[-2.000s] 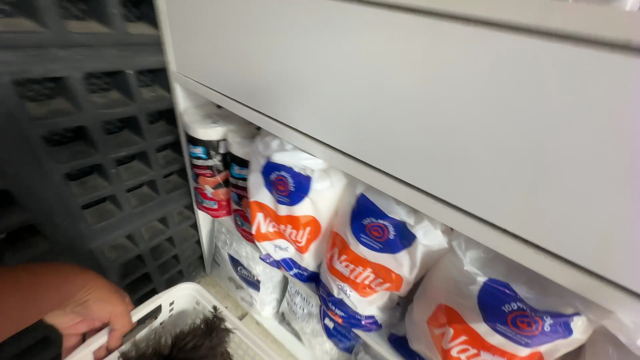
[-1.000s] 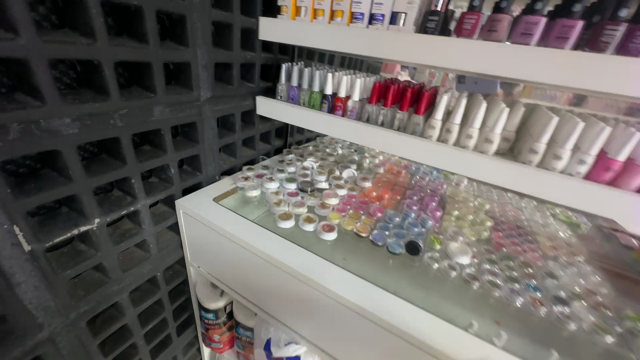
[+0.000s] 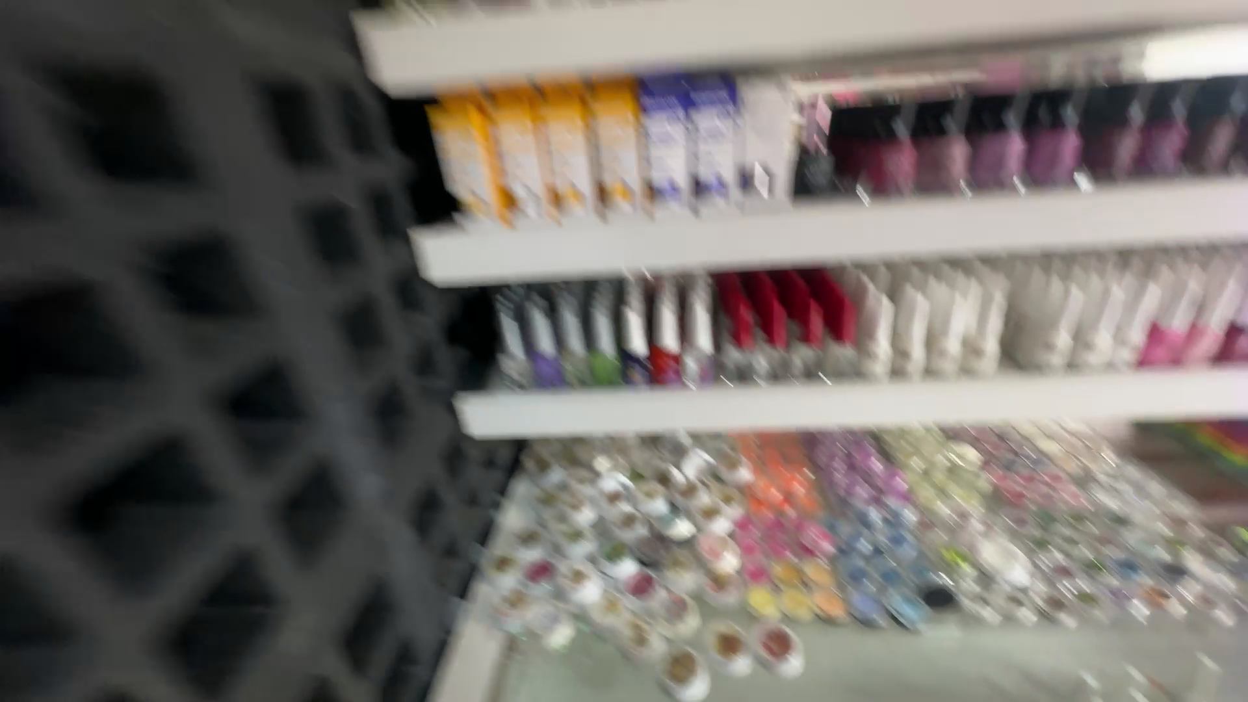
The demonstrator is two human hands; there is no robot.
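Note:
Neither of my hands shows in the head view now, so what they hold or touch is hidden. The blurred view holds small round jars [image 3: 634, 585] in many colours, spread over a glass-topped counter [image 3: 877, 668]. Above them a white shelf [image 3: 829, 408] bears nail polish bottles with silver, red [image 3: 787, 310] and white caps [image 3: 946, 317]. On a higher shelf [image 3: 780, 229] stand orange and white boxes [image 3: 570, 151], purple and white boxes [image 3: 687, 141] and dark-capped bottles of pink and purple polish [image 3: 1024, 141].
A black wall of lattice-like square openings [image 3: 341, 409] fills the left side, close beside the shelf ends. Another white shelf edge [image 3: 731, 39] crosses the top. Something rainbow-striped [image 3: 1219, 439] lies at the right edge.
The view has swung up from the bagged goods under the counter to the shelves. A hand at a white plastic basket, seen two seconds ago at lower left, is out of view.

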